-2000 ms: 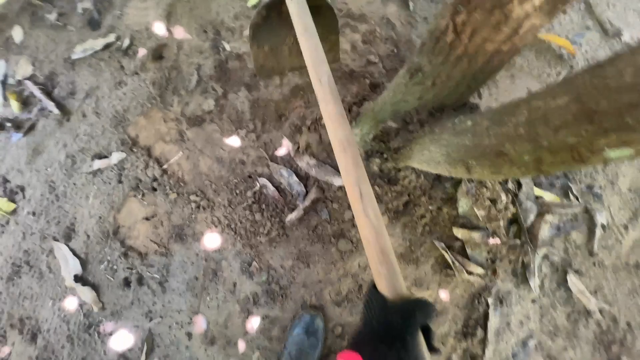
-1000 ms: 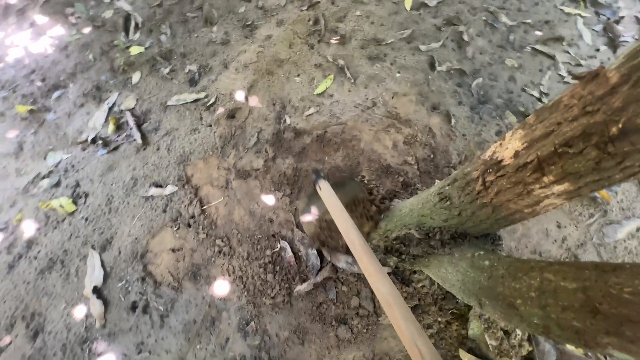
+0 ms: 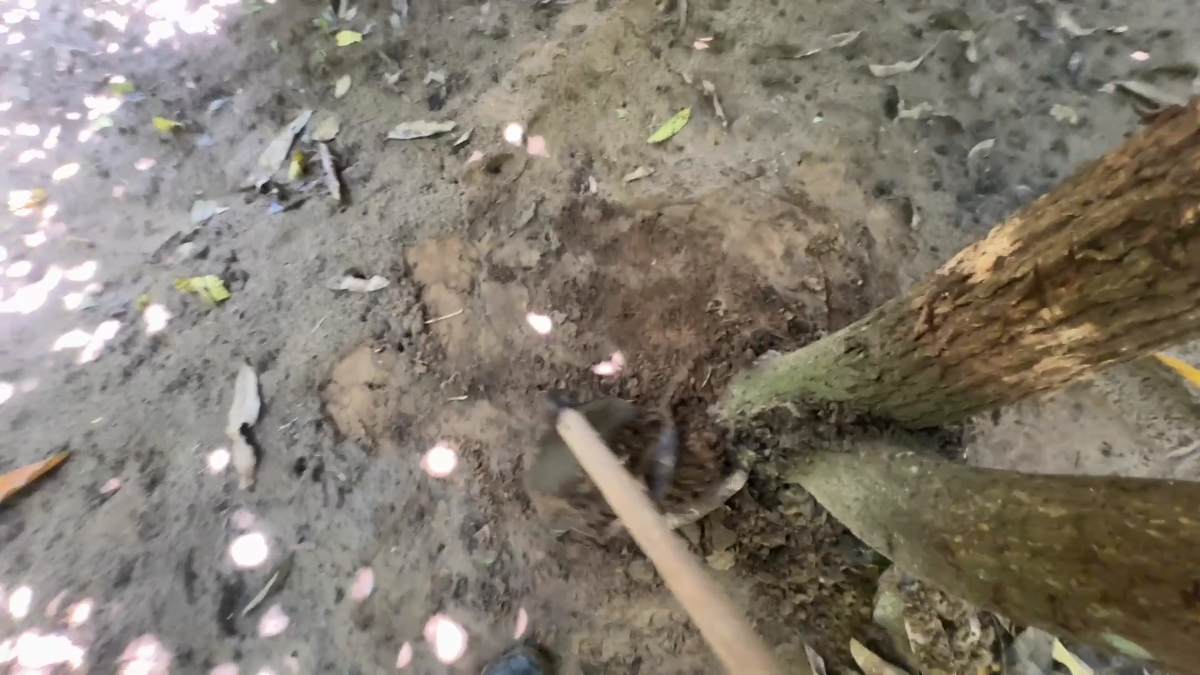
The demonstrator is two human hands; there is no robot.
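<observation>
A wooden handle [image 3: 656, 539] runs up from the bottom edge to a metal hoe blade [image 3: 586, 459], which is blurred and low over or on the loose soil, left of the tree's base. Dry leaves and dirt lie around the blade. Neither my left hand nor my right hand shows in the head view; the lower end of the handle is cut off by the frame.
Two tree trunks, one upper with rough bark [image 3: 1012, 291] and one lower [image 3: 994, 534], lean out to the right from a shared base. Scraped brown soil [image 3: 666, 272] lies beyond the blade. A dark shoe tip [image 3: 520, 659] shows at the bottom. Fallen leaves [image 3: 246, 422] are scattered about.
Two seconds ago the blade was at the top edge, beyond the trunks' base; now it is nearer, left of the base. A black-covered hand or sleeve at the handle has left the view.
</observation>
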